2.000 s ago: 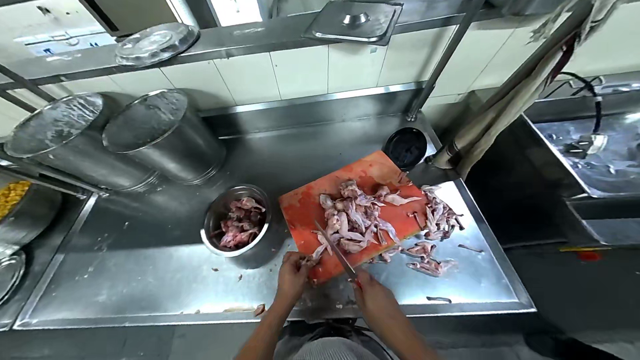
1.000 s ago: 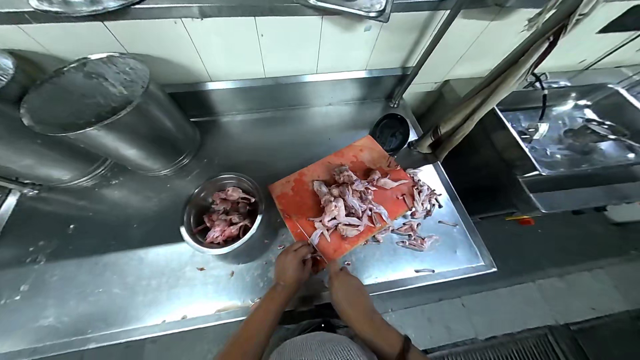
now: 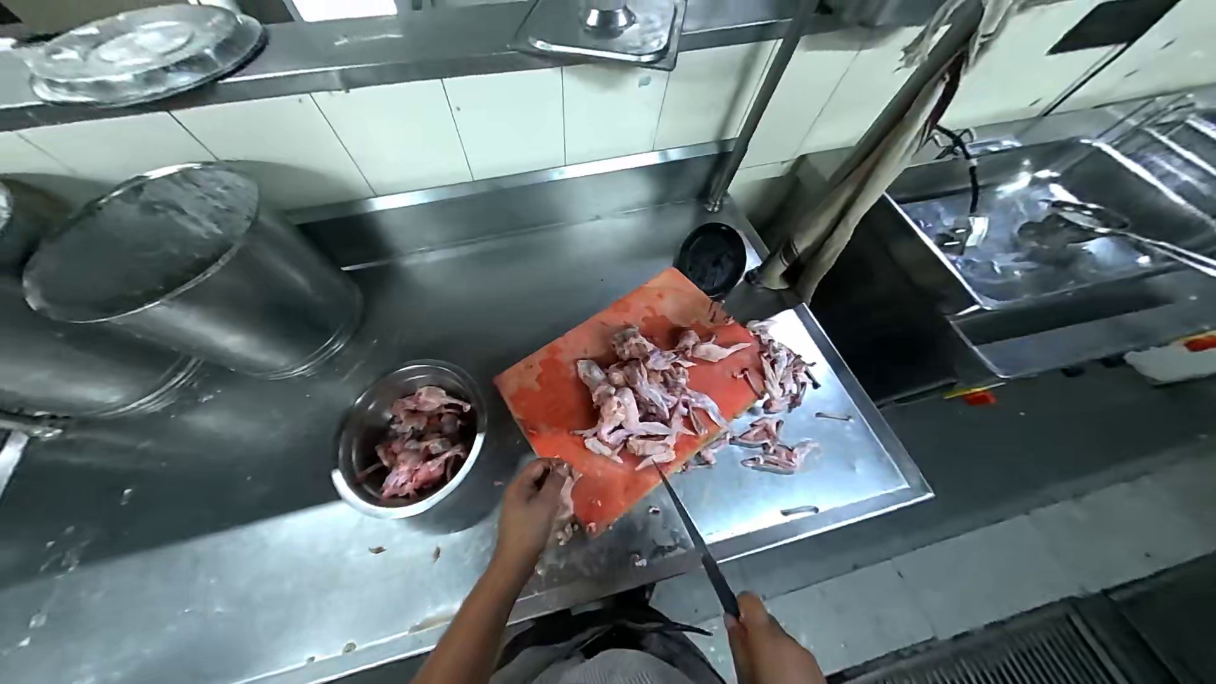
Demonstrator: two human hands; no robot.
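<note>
My left hand [image 3: 532, 503] pinches a small pale piece of raw poultry [image 3: 567, 496] at the near left edge of a red cutting board [image 3: 551, 380]. In my right hand [image 3: 771, 646] is the handle of a long-bladed knife [image 3: 701, 546], its tip pointing at the board's near edge. A heap of raw poultry pieces [image 3: 636, 394] lies on the board. More pieces [image 3: 781, 375] lie on the metal counter along the board's right side. Left of the board stands a steel bowl [image 3: 478, 456] with reddish raw meat [image 3: 423, 446] in it.
Large steel pots [image 3: 285, 294] stand on the counter at the left. A round black dish [image 3: 712, 258] sits behind the board. Cloth-wrapped pipe [image 3: 855, 190] rises at the right, before a metal sink [image 3: 969, 294]. A shelf [image 3: 427, 47] with lids runs across the back.
My right hand with the knife has moved away from my left hand, toward the lower right. The heap on the board looks much the same. The view has shifted.
</note>
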